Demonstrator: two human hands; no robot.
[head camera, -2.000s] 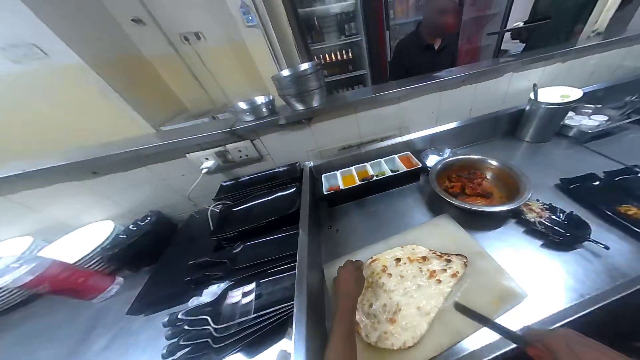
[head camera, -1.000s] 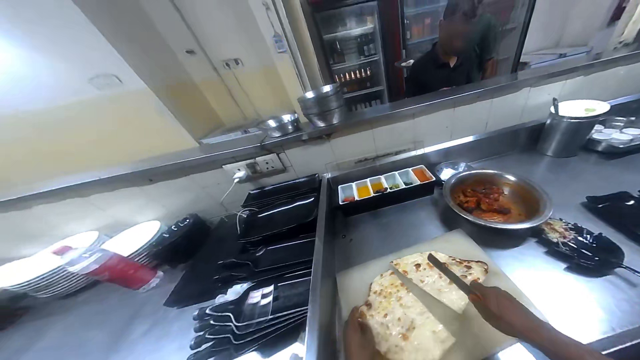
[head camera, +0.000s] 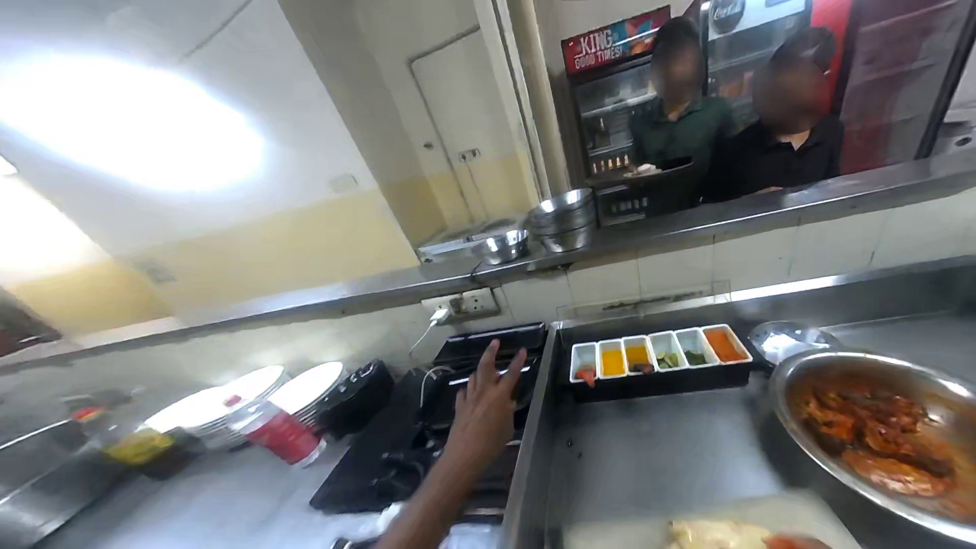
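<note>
My left hand (head camera: 488, 400) reaches out over the stacked black serving dishes (head camera: 492, 343), fingers spread, with nothing in it. At the bottom edge, part of the flatbread (head camera: 717, 534) lies on the pale cutting board (head camera: 640, 522). Only a small piece of my right hand (head camera: 793, 542) shows beside the bread, so its grip cannot be made out. The knife is out of view. A black holder with small white tubs of condiments (head camera: 663, 358) stands behind the board. A steel bowl of red sauced meat (head camera: 877, 438) is to its right.
A raised steel divider (head camera: 534, 450) parts the counter. At left are stacked white plates (head camera: 309, 393), a bottle with a red label (head camera: 278, 433) and a black container (head camera: 358, 404). Steel bowls (head camera: 564, 221) stand on the ledge (head camera: 686, 229). Two people are beyond it, by a black dish (head camera: 644, 194).
My left hand has left the flatbread and moved left over the black dishes. The view has swung left. A black dish with food now shows at the ledge, near the two people.
</note>
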